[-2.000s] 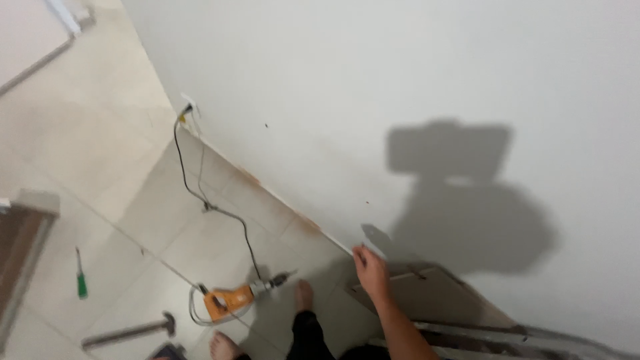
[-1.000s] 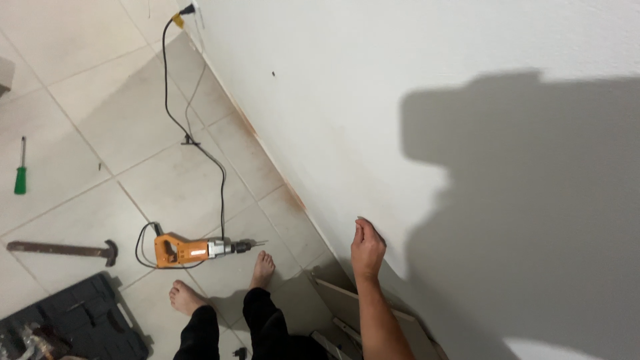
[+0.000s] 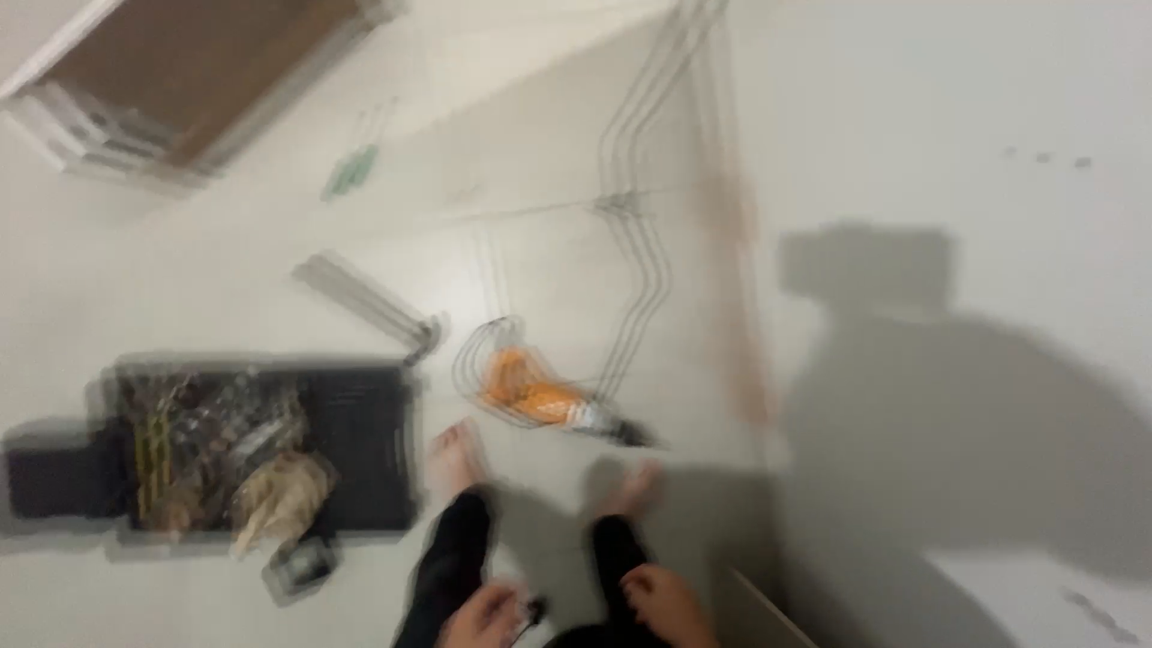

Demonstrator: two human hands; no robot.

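The view is strongly blurred. Low in the picture, my left hand (image 3: 486,614) is in front of my dark-clad leg, beside a small dark thing (image 3: 536,612); whether it holds that thing is unclear. My right hand (image 3: 664,601) is over my other leg with fingers curled, and its contents do not show. Beyond my feet, an orange corded power drill (image 3: 540,400) lies on the tiled floor, its bit pointing right. A hammer (image 3: 369,301) lies farther left, and a green-handled screwdriver (image 3: 353,171) lies beyond it.
An open black tool case (image 3: 364,450) with mixed tools and a light cloth-like item (image 3: 283,495) is at left. A brown-topped piece (image 3: 207,72) stands upper left. The drill's cord (image 3: 643,261) runs near the white wall (image 3: 900,135) at right. A panel edge (image 3: 769,603) is at lower right.
My right hand has left the wall and is now low in front of my legs. My left hand has come into view. The view has swung left, showing more of the tool case.
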